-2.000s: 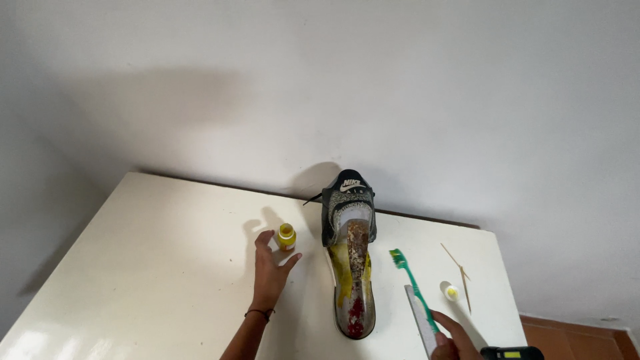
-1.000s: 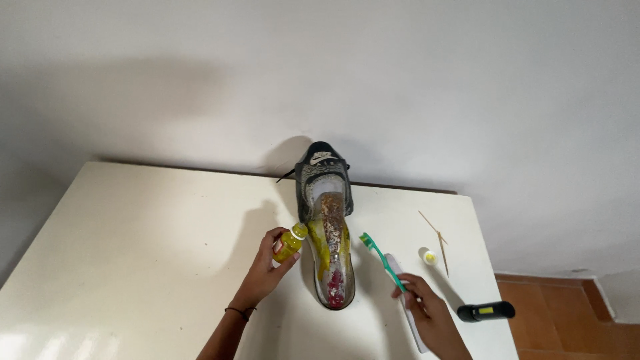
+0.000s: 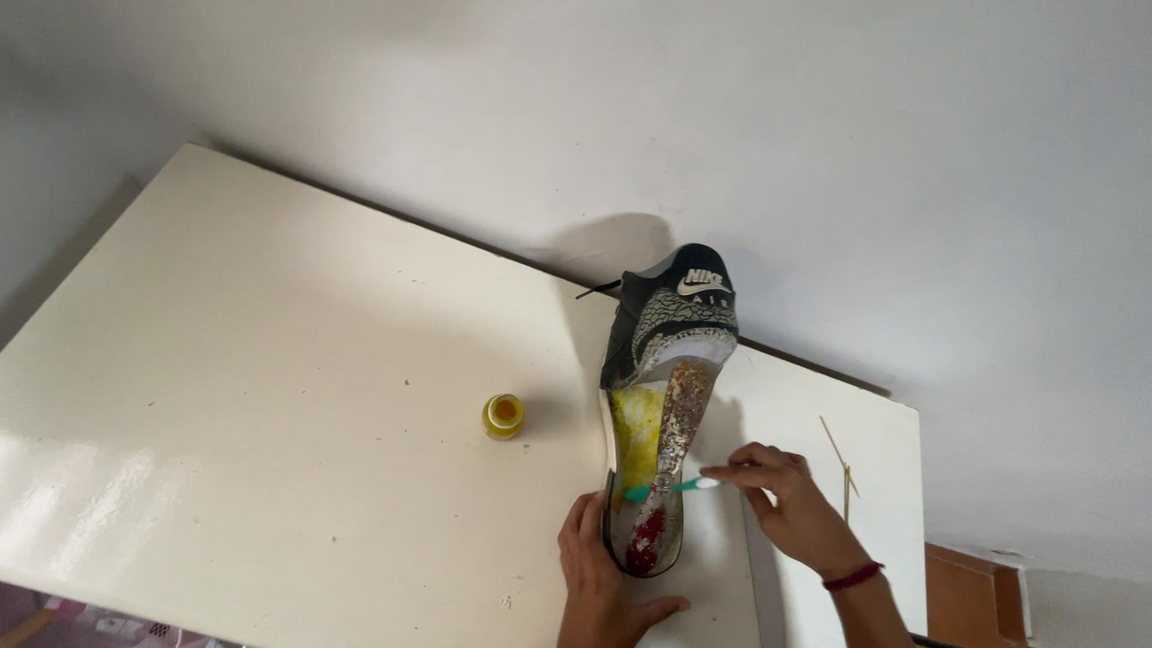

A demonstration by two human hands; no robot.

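Note:
A black and grey Nike sneaker [image 3: 670,310] stands with its upper peeled back from the sole [image 3: 637,432], whose inner face is smeared yellow. A worn, paint-stained tool [image 3: 686,405], perhaps a brush or scraper, lies between them, red near its lower end. My left hand [image 3: 598,571] rests against the left edge of the sole's lower end, thumb spread. My right hand [image 3: 778,495] grips a green and white toothbrush [image 3: 695,484], its head down by the sole's inner face. Left of the shoe stands an uncapped small bottle of yellow liquid [image 3: 503,417].
Thin wooden sticks [image 3: 846,472] lie on the right of the white table [image 3: 270,360]. A pale flat strip [image 3: 756,558] lies beside my right forearm. The wall rises directly behind the table's back edge.
The bottle, held in my left hand a second ago, now stands on the table. My left hand has moved to the sole, and the toothbrush has moved left onto it.

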